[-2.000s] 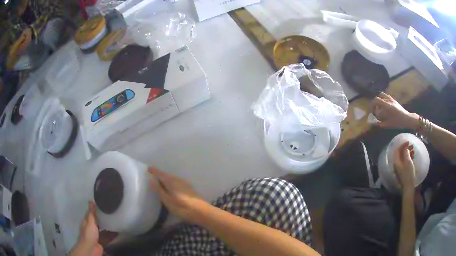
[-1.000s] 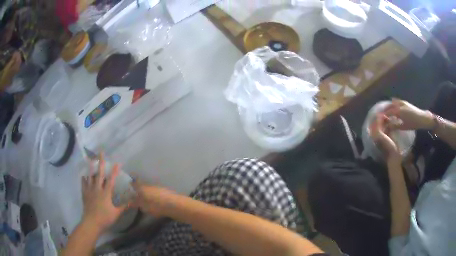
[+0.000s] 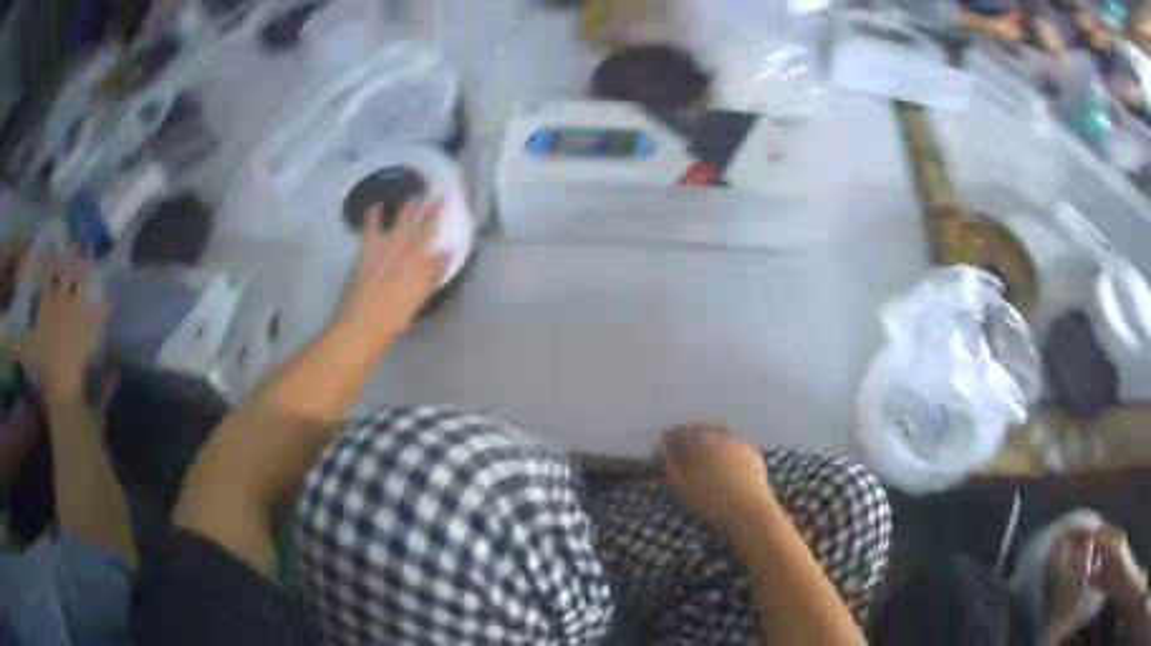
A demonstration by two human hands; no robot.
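Observation:
The frame is blurred. A white housing with a small dark round panel on top stands on the table at left. My left hand lies against its near right side, fingers spread over its edge beside the panel. The housing's underside is hidden. My right hand is at the table's front edge above my checked lap, fingers curled, with nothing seen in it.
A printed carton lies behind, a dark brown disc beyond it. At right are a white housing under a clear plastic bag and an amber cover. Other people's hands show at far left and lower right.
The view has turned left. The housing has gone from beside my lap to farther back on the table, my left hand on it. My right hand has come off it to the table edge.

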